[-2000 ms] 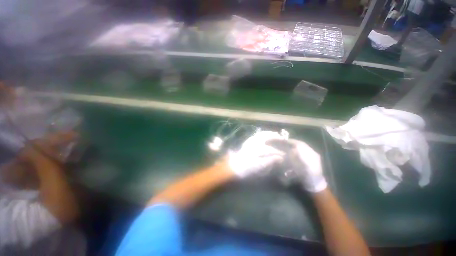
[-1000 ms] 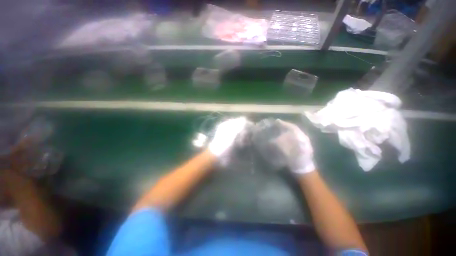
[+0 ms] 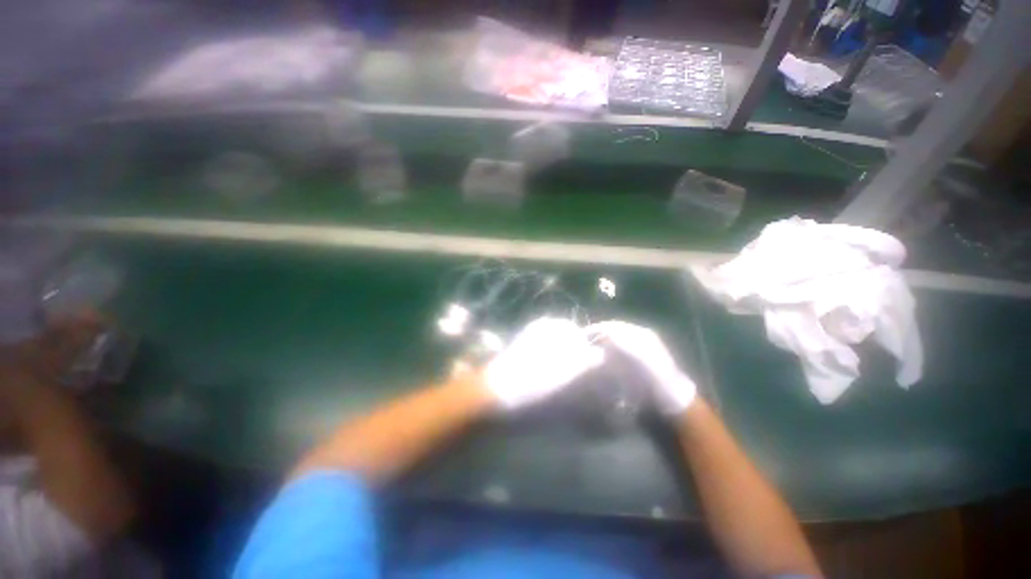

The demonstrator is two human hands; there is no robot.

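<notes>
My left hand [image 3: 540,364] and my right hand [image 3: 644,360], both in white gloves, are close together over the green work surface [image 3: 271,328]. The gloves are overexposed, and what the fingers hold cannot be made out. A faint clear shape shows below my right hand, too blurred to name. A tangle of thin pale wire leads [image 3: 497,291] lies just beyond my hands. Small bright white end pieces [image 3: 453,320] lie at its left, and another white piece [image 3: 607,287] lies beyond my right hand.
Clear plastic boxes [image 3: 494,181] stand spaced on the green belt behind a pale rail [image 3: 396,240]. A crumpled white cloth [image 3: 831,288] lies at the right by a metal post [image 3: 950,124]. A bag with red-orange contents [image 3: 537,74] and a gridded clear tray [image 3: 667,79] lie behind. Another person's arm [image 3: 57,424] is at left.
My hands have come together from slightly apart. The clear box-like thing seen at my right hand is now mostly hidden. A white piece beyond my right hand now shows.
</notes>
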